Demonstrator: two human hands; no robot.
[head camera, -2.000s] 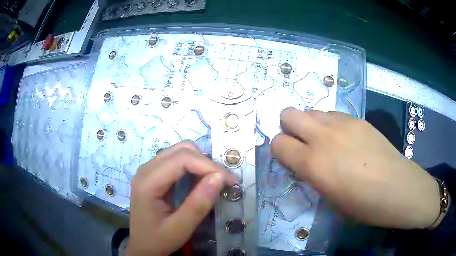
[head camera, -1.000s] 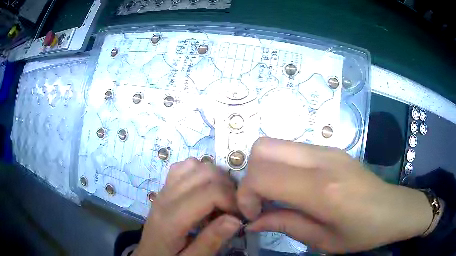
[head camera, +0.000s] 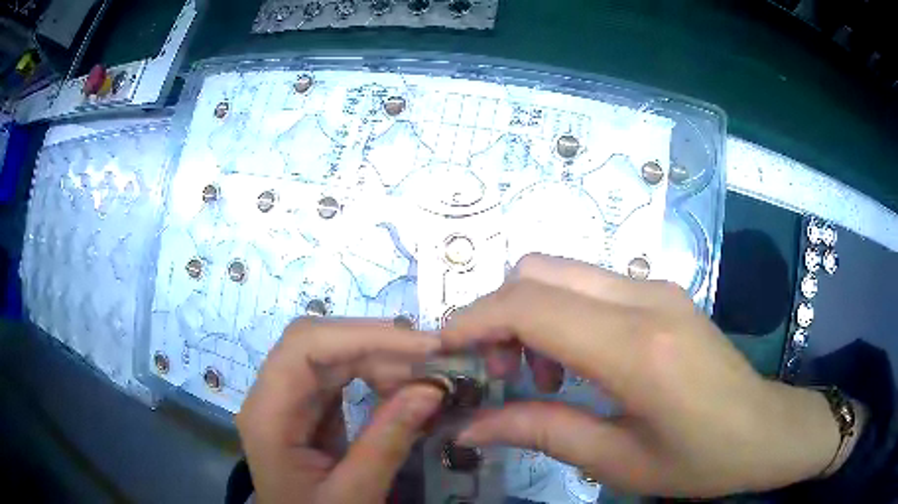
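A narrow silver-grey strip fixture (head camera: 460, 287) stands upright in the picture with a row of round seats; the hands hide its middle. A gold-centred round component (head camera: 459, 252) sits in it above the fingers, and a dark one (head camera: 460, 454) lies below them. My left hand (head camera: 340, 409) pinches a small round component (head camera: 434, 383) between thumb and finger, at the strip's left side. My right hand (head camera: 630, 379) is over the strip from the right, thumb and forefinger apart on either side of a seat, with nothing seen between them.
A large clear blister tray (head camera: 711, 148) lies under the strip, with a printed sheet (head camera: 463, 113) and scattered discs. Another clear tray (head camera: 89, 246) is at left. A spare strip (head camera: 374, 14) lies behind on green. Small silver discs (head camera: 809, 286) line the right. A red button (head camera: 96, 79) is upper left.
My right hand has come left and down onto the strip. My left hand was over a seat, then lower beside the right, and now pinches a disc. The spare strip behind has shifted right.
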